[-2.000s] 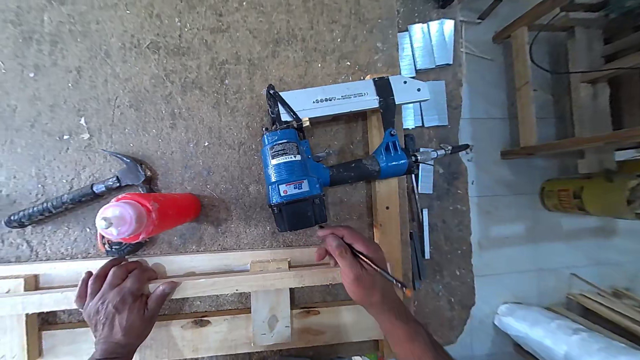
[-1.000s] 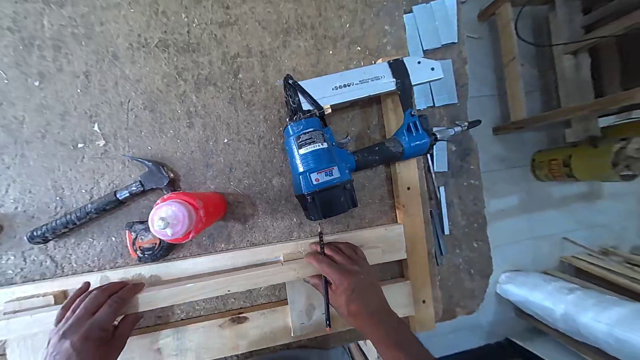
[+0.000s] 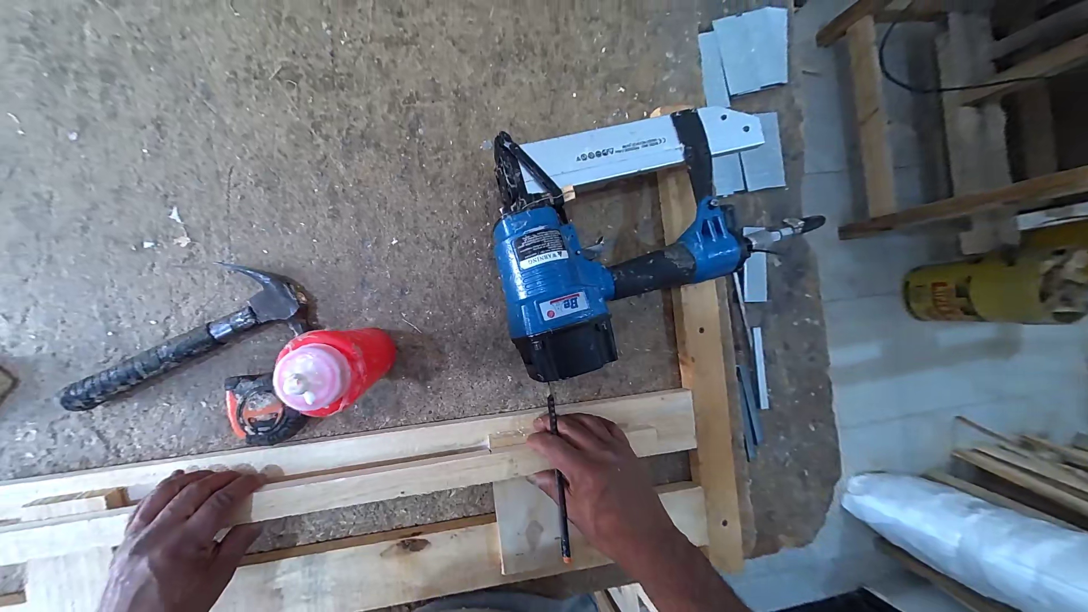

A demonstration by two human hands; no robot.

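My left hand (image 3: 183,531) lies over a narrow wooden strip (image 3: 374,483), its fingertips curled on the far edge. Toward the strip's right end, my right hand (image 3: 595,484) grips the wood and also holds a dark pencil (image 3: 558,476) between its fingers. Below and behind the strip is a frame of pale boards (image 3: 365,557), with a short crosspiece (image 3: 527,527) beside my right hand. A blue pneumatic stapler (image 3: 552,280) with a silver magazine lies beyond my right hand. Past my left hand stands a red bottle with a pink cap (image 3: 319,374), next to a tape measure (image 3: 259,412).
A claw hammer (image 3: 195,340) rests on the worn work surface at left. Another wooden piece (image 3: 710,382) runs along the right side, partly under the stapler. Strips of metal staples (image 3: 752,51) lie near the right edge. Beyond are a yellow cylinder (image 3: 986,285) and a white wrapped roll (image 3: 960,531).
The pencil in my right hand has turned from slanted to nearly upright in view. My hands stay at the wooden strip. The view has shifted somewhat.
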